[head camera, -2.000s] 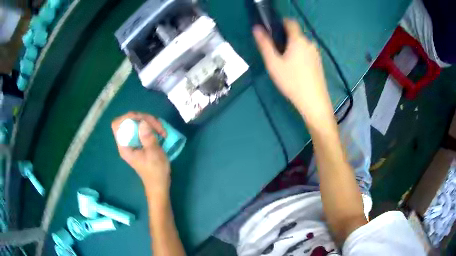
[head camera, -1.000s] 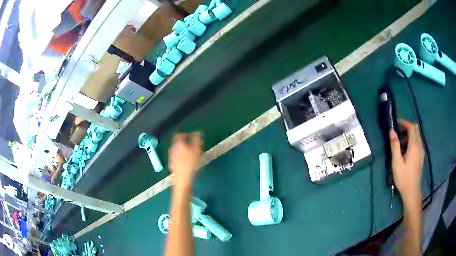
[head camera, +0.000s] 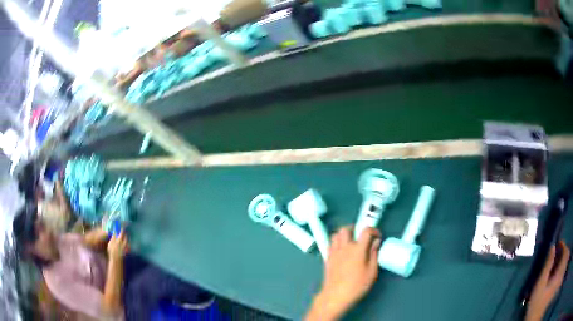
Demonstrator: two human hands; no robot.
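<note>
My left hand (head camera: 347, 266) is closed around the lower handle of a light-aqua handheld fan (head camera: 378, 188), whose round grille head faces up on the bench. A second fan (head camera: 308, 207) lies just left, its handle end hidden by my hand. Another fan (head camera: 295, 233) lies further left. A fan (head camera: 399, 256) with its drum head toward me lies right of my hand. My right hand (head camera: 550, 282), near the right edge, is around the black electric screwdriver (head camera: 545, 257), which is partly hidden and blurred.
The grey-white screw feeder (head camera: 512, 194) stands at the right, before the pale edge strip (head camera: 339, 152). Beyond runs the green conveyor (head camera: 389, 106). A frame bar (head camera: 151, 128) crosses at the left. Aqua fan parts (head camera: 85, 182) lie at the bench's left end, where a person (head camera: 75, 266) sits.
The view has swung left. My left hand has come back from over the conveyor to the bench, now on a fan handle. The conveyor fan seen near that hand is no longer there. The screwdriver remains at my right hand.
</note>
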